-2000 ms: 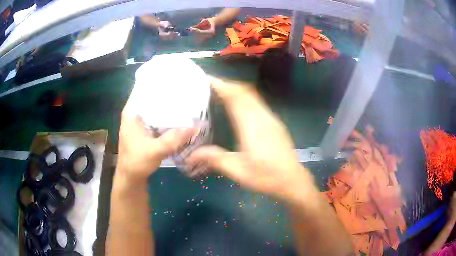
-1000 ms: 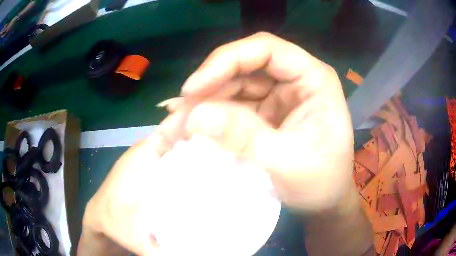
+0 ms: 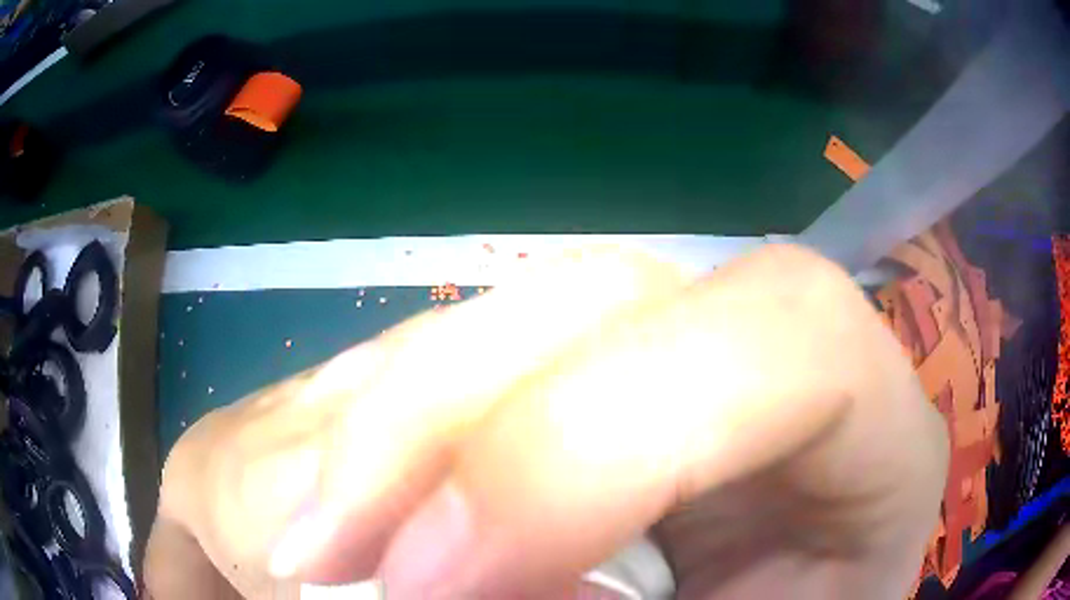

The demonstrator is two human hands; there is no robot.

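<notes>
My left hand (image 3: 223, 486) and my right hand (image 3: 727, 410) are very close to the camera, overexposed and cut off by the bottom edge. They meet with curled fingers, my right hand in front of much of my left. Small parts of a pale, washed-out object (image 3: 640, 571) show between and below the fingers. Its shape and kind cannot be told; most of it is hidden or out of the picture.
A black unit (image 3: 211, 100) with an orange tab lies on the green belt. A pale rail (image 3: 317, 260) borders the bench. A shallow box (image 3: 143, 340) holds black rings at left. Orange straps (image 3: 962, 399) are heaped at right near a slanting post (image 3: 939, 164). Orange scraps dot the bench.
My hands have moved lower in view and closed together; the large white shape between them has mostly left the picture. The view has shifted, and the black unit appears farther up and left.
</notes>
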